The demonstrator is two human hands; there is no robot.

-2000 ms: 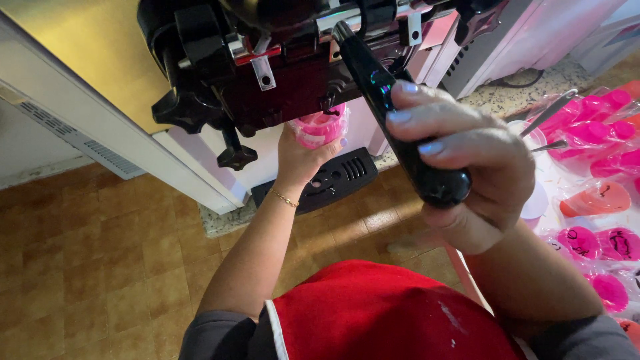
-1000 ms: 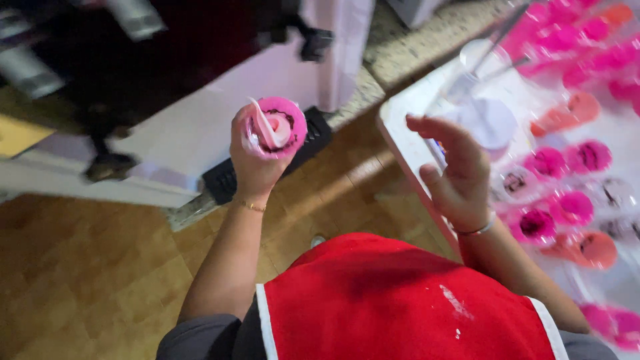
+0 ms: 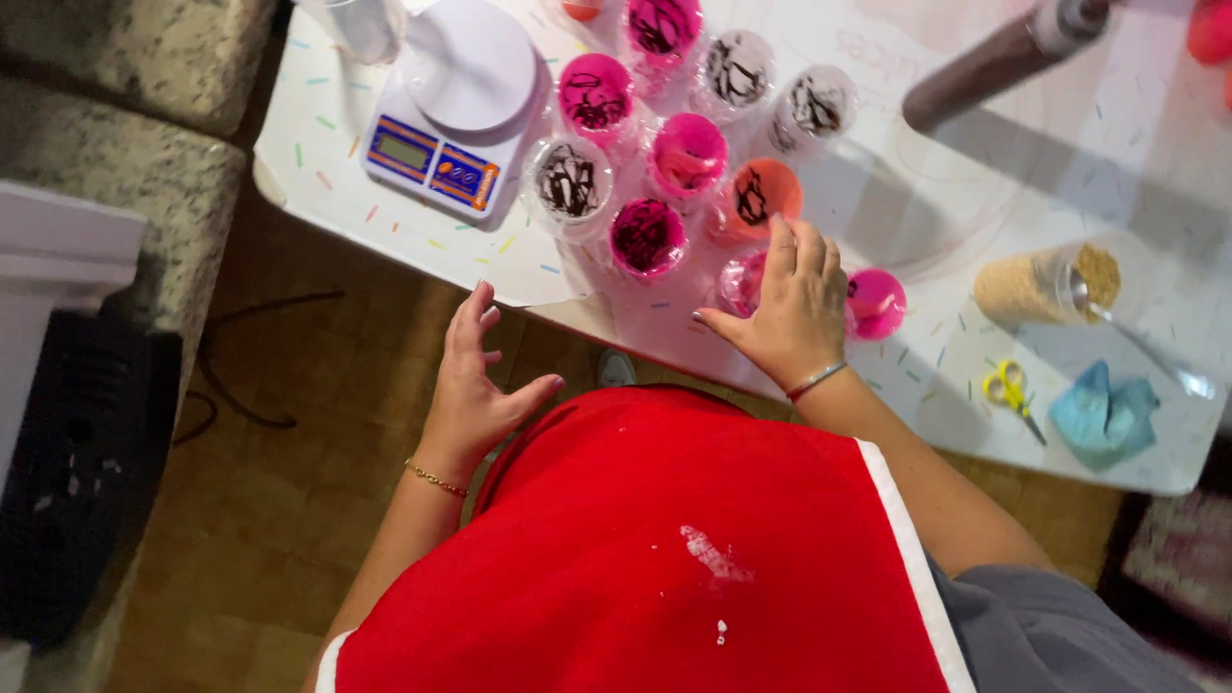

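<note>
My left hand [image 3: 481,375] hangs over the floor by the table edge, fingers apart, holding nothing. My right hand [image 3: 794,298] is at a pink plastic cup [image 3: 741,281] near the table's front edge, thumb on one side and fingers on the other; how firmly it grips is partly hidden. Right of that hand lies another pink cup [image 3: 876,304]. An orange cup [image 3: 763,197] with dark sauce streaks stands just behind the fingers. Several pink and clear cups, many streaked inside with dark sauce, stand to the left, among them a clear cup [image 3: 568,186].
A kitchen scale [image 3: 438,159] sits at the table's left. To the right are a cup of crumbs [image 3: 1035,284] with a spoon, yellow scissors [image 3: 1009,390], a crumpled blue cloth [image 3: 1105,419] and a tall dark-filled container [image 3: 1001,67]. A granite counter [image 3: 115,125] borders the left.
The view has swung from the machine to the table. One second ago my left hand held a pink cup with pink and white filling; it is now empty. My right hand has moved to the cups.
</note>
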